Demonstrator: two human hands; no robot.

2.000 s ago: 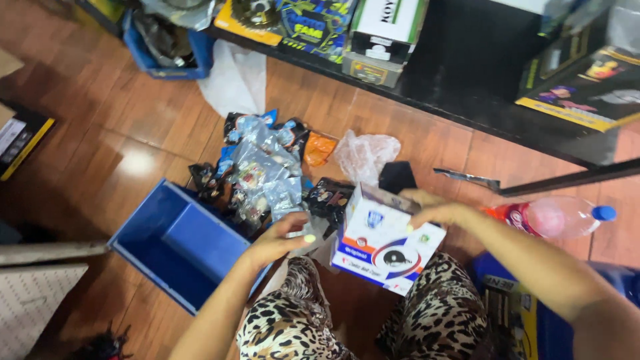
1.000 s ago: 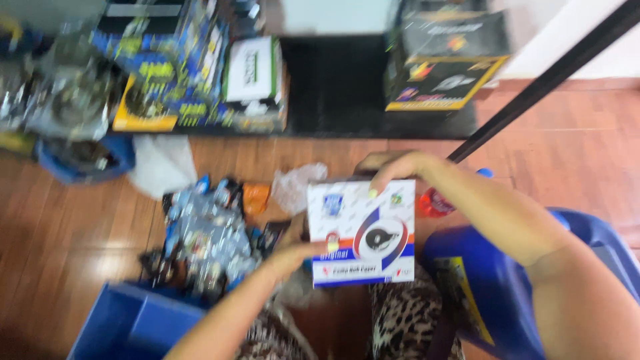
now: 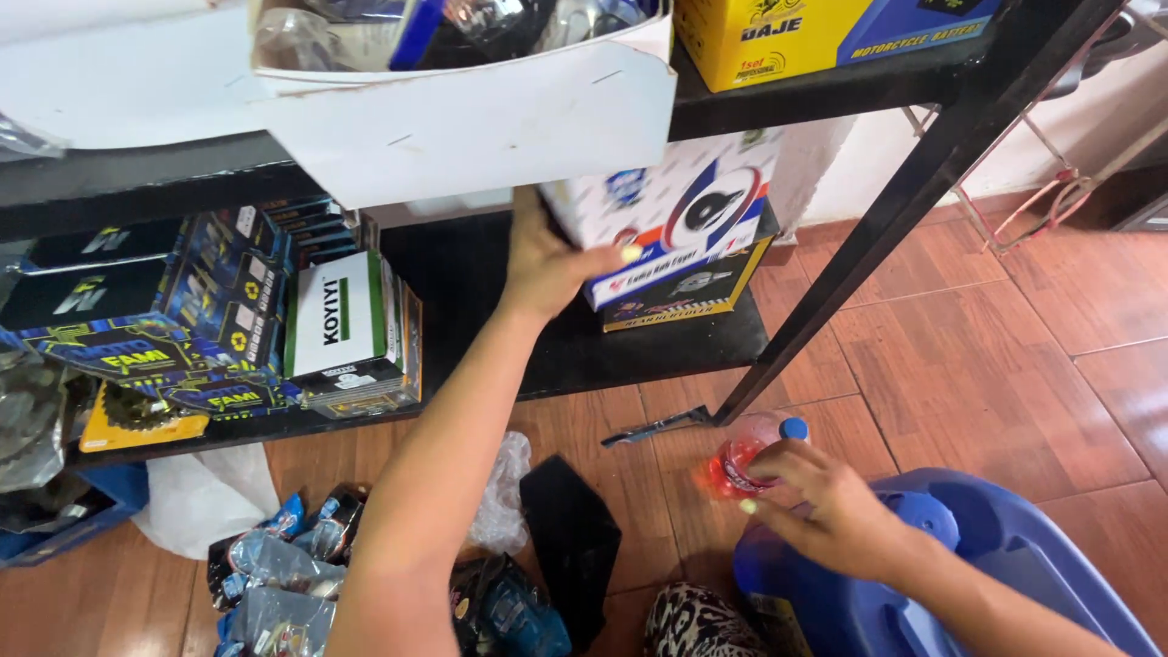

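Observation:
My left hand [image 3: 557,265] grips the left side of a white printed cardboard box [image 3: 684,219] with a blue and orange band. That box is above a black and yellow box [image 3: 689,297] on the lower shelf [image 3: 566,356]; whether its full base rests there I cannot tell. Over the floor at the right, my right hand [image 3: 812,502] is apart from the box, its fingers loosely bent. Behind its fingertips lies a plastic bottle [image 3: 735,456] with red liquid and a blue cap [image 3: 793,428]. Whether the fingers touch the bottle is unclear.
A white cardboard bin [image 3: 484,137] overhangs the upper shelf. Stacked part boxes [image 3: 164,310] and a white and green box [image 3: 338,310] stand at the left. A metal shelf post [image 3: 876,237] slants down. Bagged parts [image 3: 283,566] and a blue plastic container [image 3: 1013,538] are below.
Earlier both hands held the white box low over the floor. It is now at the lower shelf in my left hand, and my right hand has let go. The view has shifted towards the shelves.

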